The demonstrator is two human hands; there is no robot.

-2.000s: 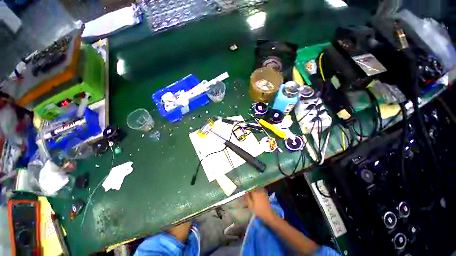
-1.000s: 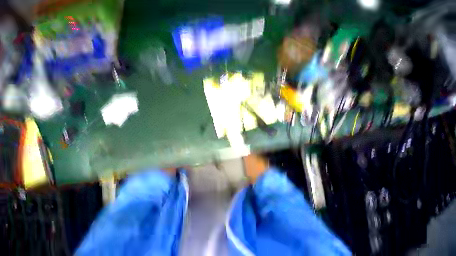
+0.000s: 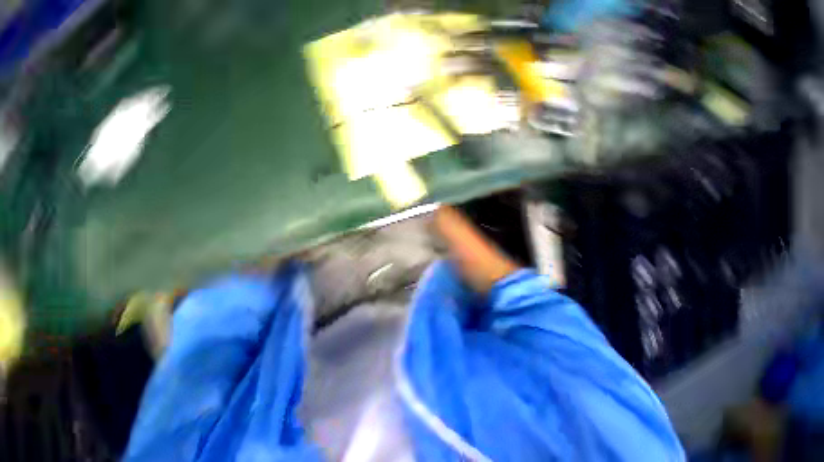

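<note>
The picture is blurred. My right hand (image 3: 463, 240) shows only in part, as bare skin past the blue sleeve at the bench's front edge, and its fingers cannot be made out. My left hand does not show; only the left blue sleeve (image 3: 226, 343) is seen, ending below the bench edge. Pale yellow paper (image 3: 361, 81) lies on the green mat (image 3: 217, 135) in front of me, with a dark hammer handle (image 3: 435, 115) across it. A pale cream stick (image 3: 400, 183) points from the paper towards the bench edge.
A white piece (image 3: 124, 135) lies on the mat at the left. Yellow handles (image 3: 521, 68) and blurred cluttered items (image 3: 623, 81) lie right of the paper. Black trays (image 3: 669, 244) stand below the bench at the right. Blue cloth (image 3: 809, 388) shows at the lower right edge.
The view has swung downward and turned, so the bench sits higher. The multimeter and most of the blue tray have left the picture. More of both sleeves shows.
</note>
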